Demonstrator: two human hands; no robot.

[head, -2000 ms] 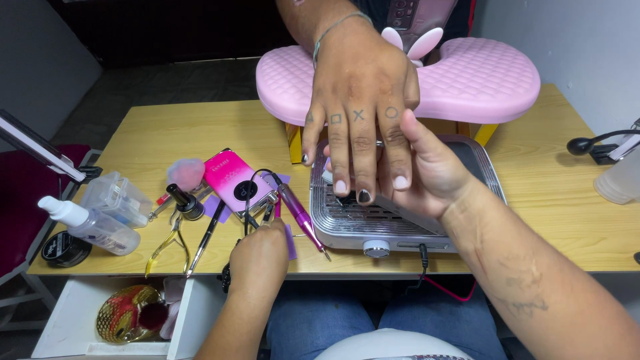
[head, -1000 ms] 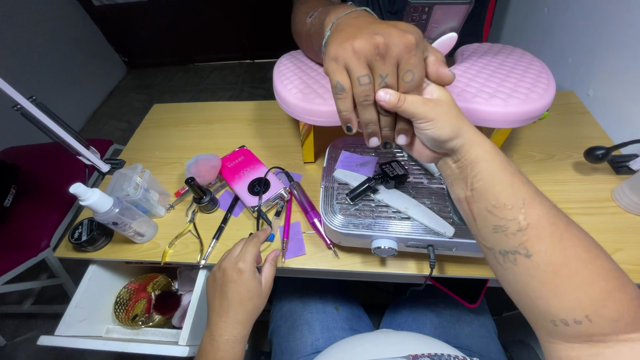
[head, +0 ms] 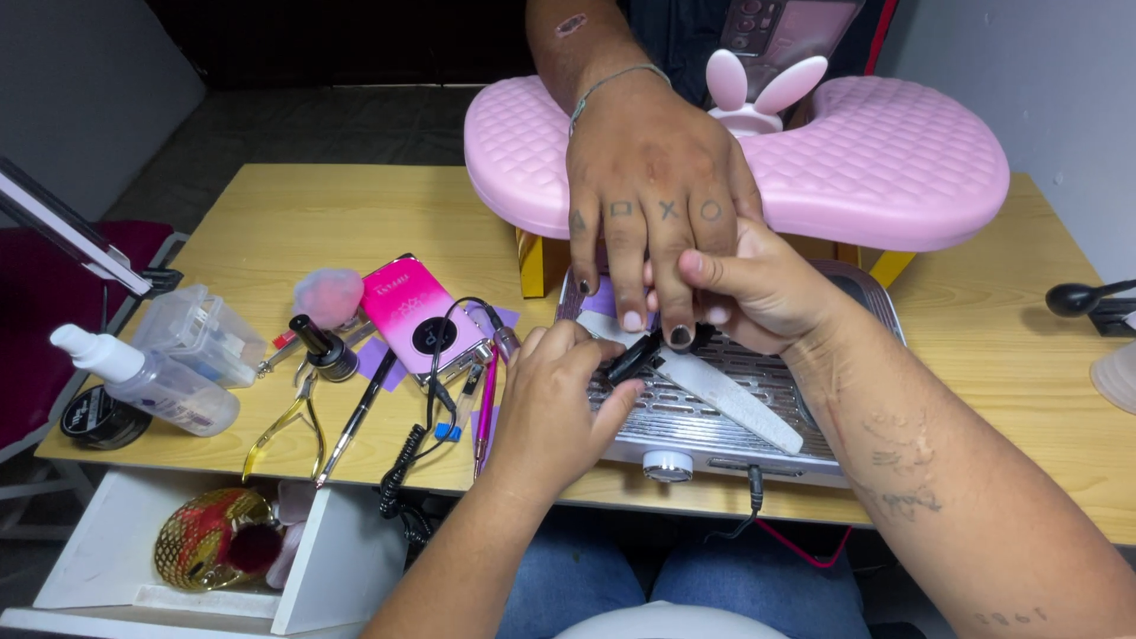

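Note:
My right hand (head: 763, 284) holds the fingers of another person's hand (head: 661, 195), palm down, over the silver nail dust collector (head: 825, 444). Some of that hand's nails are black, others pale. Beside those fingertips my left hand (head: 564, 390) reaches over the collector, its thumb and forefinger around the near end of a black nail polish bottle (head: 635, 358). Whether they grip it is unclear. A white nail file (head: 737, 404) lies across the grille, with a purple paper square (head: 603, 297) behind it.
A pink quilted armrest (head: 887, 169) stands behind. On the left are a pink nail drill unit (head: 417, 311), an upright black bottle (head: 325, 351), cuticle nippers (head: 302, 413), a brush (head: 359, 413), a spray bottle (head: 151, 382) and an open drawer (head: 297, 568).
My left hand has moved right, from the tools beside the drill unit to the black bottle on the dust collector. My right hand still holds the other person's fingers.

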